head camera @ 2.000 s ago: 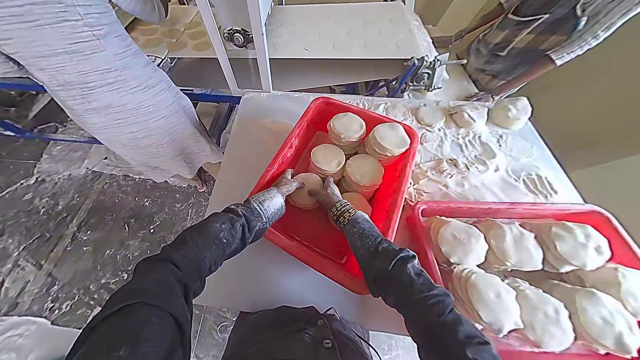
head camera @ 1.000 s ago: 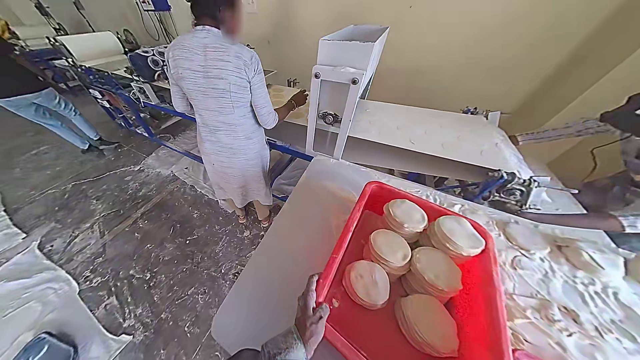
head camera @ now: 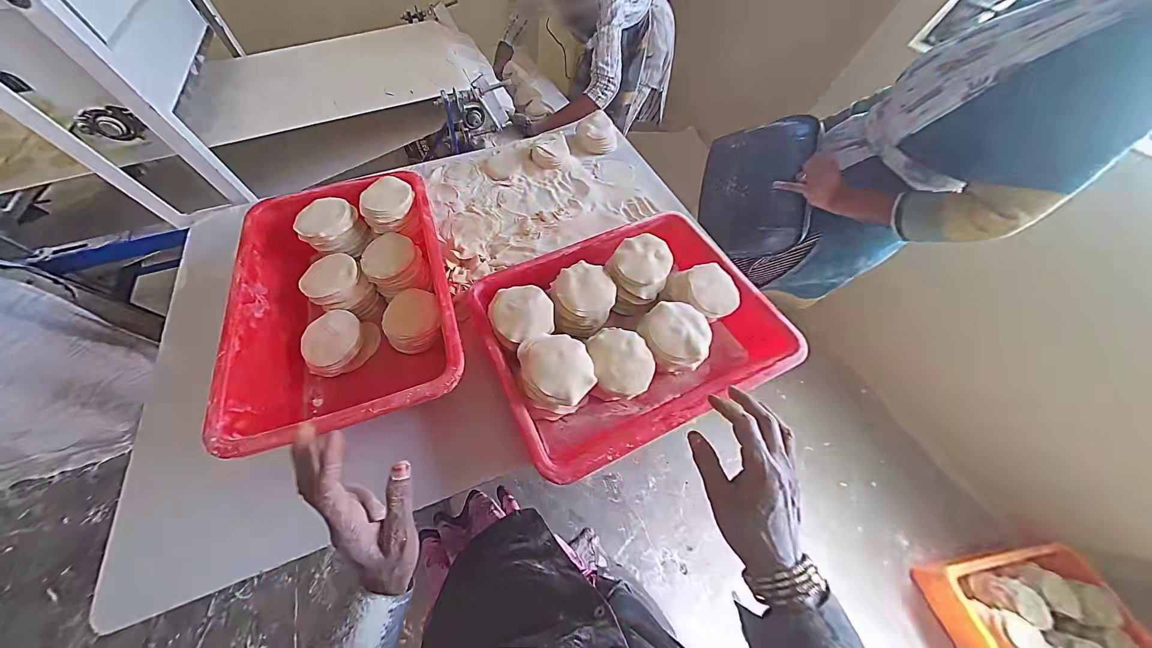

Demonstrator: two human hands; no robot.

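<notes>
My left hand (head camera: 360,508), palm up with its fingers apart, is just below the near edge of the left red plastic tray (head camera: 220,360). That tray holds several stacks of flat dough rounds (head camera: 330,340) towards its right side. Spread and empty, my right hand (head camera: 751,481) hovers by the near right edge of a second red plastic tray (head camera: 612,450). Several taller stacks of dough rounds (head camera: 556,371) with lumpy tops stand in this one. Both trays rest on the white table, their corners close together. Bangles circle my right wrist.
Dough scraps (head camera: 540,207) and small stacks cover the table (head camera: 180,504) behind the trays. A person holding a dark tub (head camera: 760,184) stands at the right. Another person works beyond the roller machine (head camera: 472,112). An orange crate (head camera: 954,603) of dough pieces sits low at right.
Two seconds ago both my hands held a dough stack in the left tray; now they are apart and hold nothing. The person with the dark tub has come into view. The view has swung right since one second ago.
</notes>
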